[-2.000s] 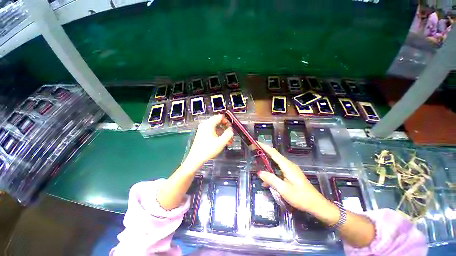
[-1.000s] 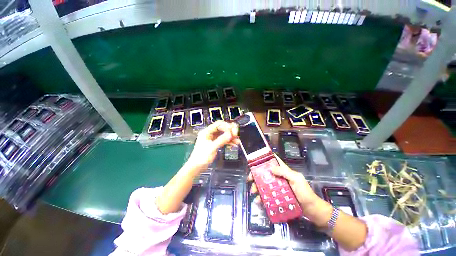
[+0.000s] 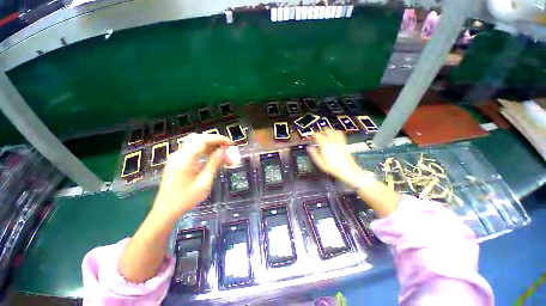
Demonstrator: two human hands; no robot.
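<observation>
My left hand (image 3: 188, 173) is raised over the left part of the trays. Its thumb and fingertips pinch a small whitish piece (image 3: 233, 156), blurred, perhaps film. My right hand (image 3: 335, 156) reaches over the back edge of the front tray, near cream-bordered phones. Its fingertips are blurred, and whether they touch or hold anything is unclear. The front clear tray (image 3: 299, 194) holds dark red-rimmed phones, including one at the front centre (image 3: 278, 236). Closed phones with cream borders lie in the rear left tray, one at its left (image 3: 132, 163). Another phone (image 3: 306, 121) lies tilted across others at the rear right.
Tangled cream-yellow waste strips (image 3: 425, 179) lie on a ribbed clear tray (image 3: 479, 206) at right. Stacked trays (image 3: 24, 209) stand at far left. Grey posts (image 3: 419, 77) rise on both sides. A reddish-brown board (image 3: 446, 124) lies beyond the waste. People in pink stand at the far back right.
The open red phone has left my right hand and no longer shows. My right hand has moved up and away toward the rear phones. My left hand has moved left. The view has turned right.
</observation>
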